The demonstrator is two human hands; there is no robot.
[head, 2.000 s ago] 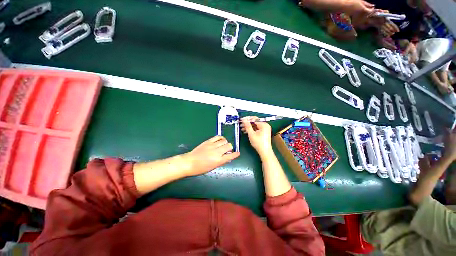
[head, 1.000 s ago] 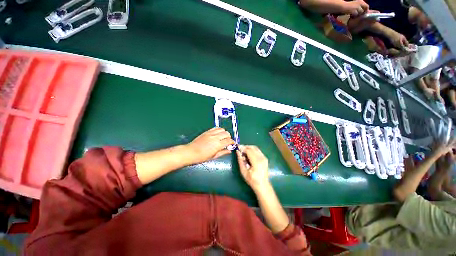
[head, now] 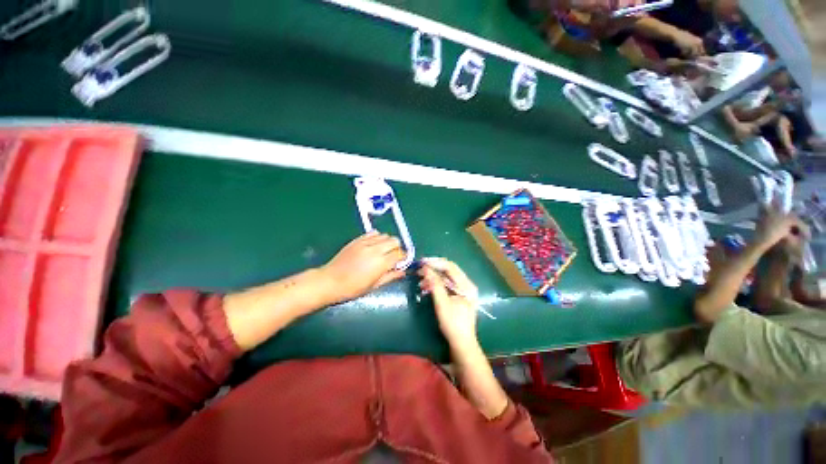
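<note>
A white oval plastic frame [head: 401,237] lies on the green worktop, tilted slightly, its wide end with a dark blue insert [head: 381,202] away from me. My left hand [head: 367,264] holds the frame's near end. My right hand [head: 450,294] is just right of that end and grips a thin pale stick-like tool [head: 477,306] that points down to the right. The frame's lower left side is hidden under my left fingers. The image is a little blurred.
An open cardboard box [head: 504,255] of small red and blue parts is right of my hands. Stacked white frames [head: 645,240] stand beyond it. A pink tray [head: 68,245] is at left. A white rail [head: 272,156] edges the belt, which carries frames. Other workers' arms show at right.
My right hand has come from the frame's far end to its near end, and the tool now slants down to the right. The frame has tilted slightly. The view has shifted.
</note>
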